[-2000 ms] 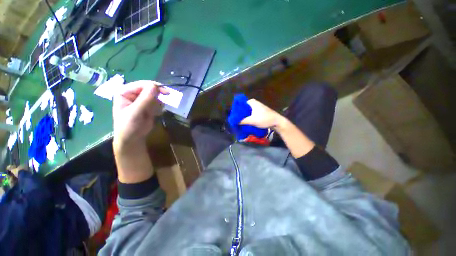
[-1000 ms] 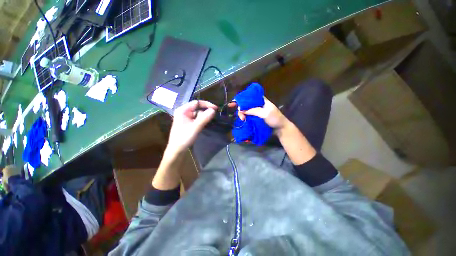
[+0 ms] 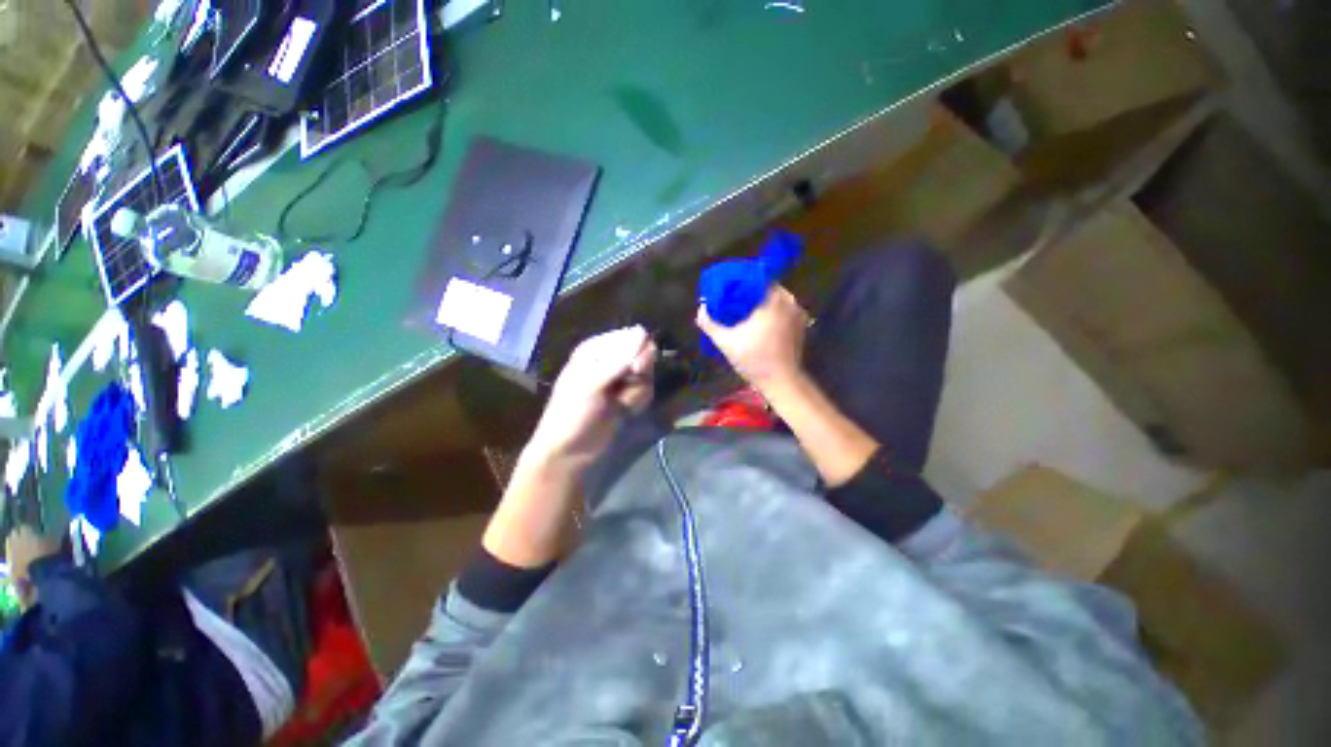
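Observation:
A small solar panel (image 3: 548, 197) lies back side up at the green bench's front edge, its lower corner over the edge. It has a white label and a black cable (image 3: 514, 258) at its middle. My left hand (image 3: 596, 391) is closed just in front of the panel, pinching the thin cable; the part in the fingers is mostly hidden. My right hand (image 3: 762, 339) is shut on a crumpled blue cloth (image 3: 737, 289) above my lap. The hands are apart, with a small dark piece between them.
Framed panels (image 3: 377, 73), a clear bottle (image 3: 219, 251), white scraps (image 3: 296, 289), and another blue cloth (image 3: 102, 453) are at left on the bench (image 3: 701, 88). A person's dark sleeve (image 3: 66, 628) is lower left. Cardboard boxes (image 3: 1168, 343) stand at right.
My left hand came from above the panel to near my right hand, then slightly lower. The cloth bunched smaller and moved up a little. The cable's raised loop is no longer visible.

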